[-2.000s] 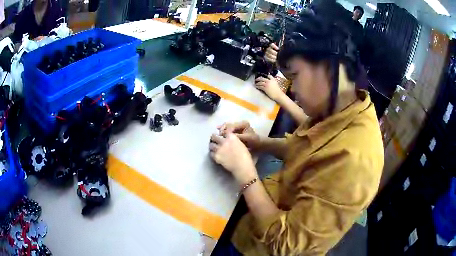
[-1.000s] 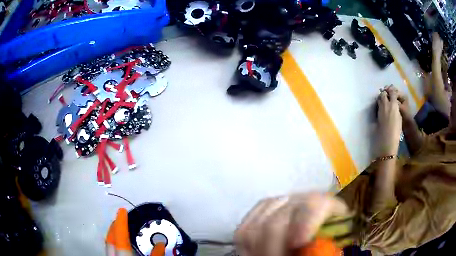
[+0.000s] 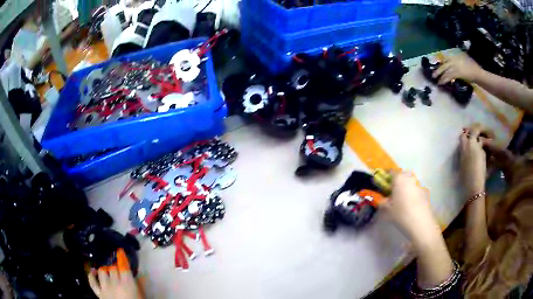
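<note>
My left hand [image 3: 117, 281], an orange cot on one finger, touches a black housing [image 3: 100, 245] at the left heap's edge. Its grip is unclear. My right hand [image 3: 409, 204] holds a screwdriver by its yellow-and-black handle [image 3: 383, 180]. Its orange-covered finger reaches over a black housing with a white notched board [image 3: 346, 201] on the bench at centre right. The screwdriver's shaft cannot be made out. LED ring boards with red leads [image 3: 190, 198] lie piled at mid-bench.
A blue bin of boards [image 3: 146, 125] stands behind the pile, blue crates [image 3: 333, 29] farther back. Housings with boards [image 3: 255, 98] are heaped before the crates; one [image 3: 321, 149] lies nearer. Small black fittings [image 3: 416, 96] lie right. Another person's hands [image 3: 459, 69] and arms are at right.
My right hand has moved right and away from me; the housing with the white board is now beside it. My left hand has left that housing and moved left. The view has shifted.
</note>
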